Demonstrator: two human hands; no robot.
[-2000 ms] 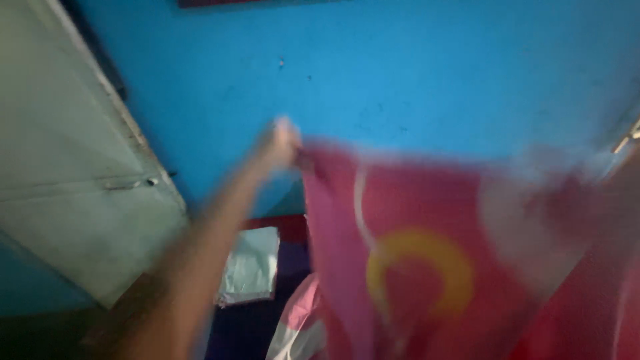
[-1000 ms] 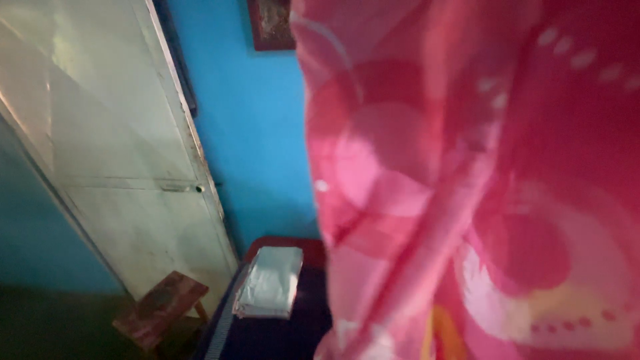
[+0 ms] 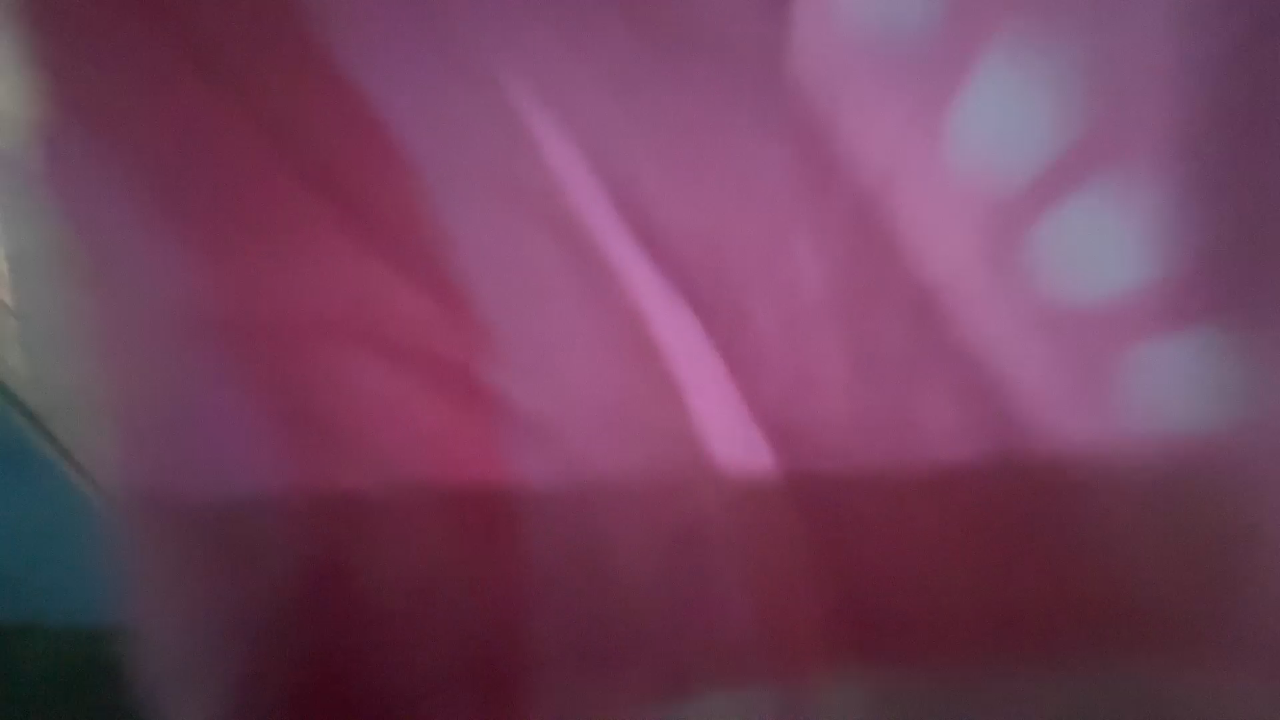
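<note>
A pink and red patterned cloth (image 3: 640, 330) fills nearly the whole head view, very close to the camera and blurred. Pale oval spots run down its upper right part, and a bright pink streak slants across its middle. Along the bottom lies a darker red band of the cloth. Neither my left hand nor my right hand shows, so what they hold cannot be seen.
At the far left edge a strip of a pale door (image 3: 40, 330) shows beside the cloth. Below it are a piece of blue wall (image 3: 50, 540) and a dark area at the bottom left corner.
The cloth has come to cover almost all of the view, hiding the stool and the silvery packet seen a second ago. My raised arm, visible two seconds ago, is out of sight.
</note>
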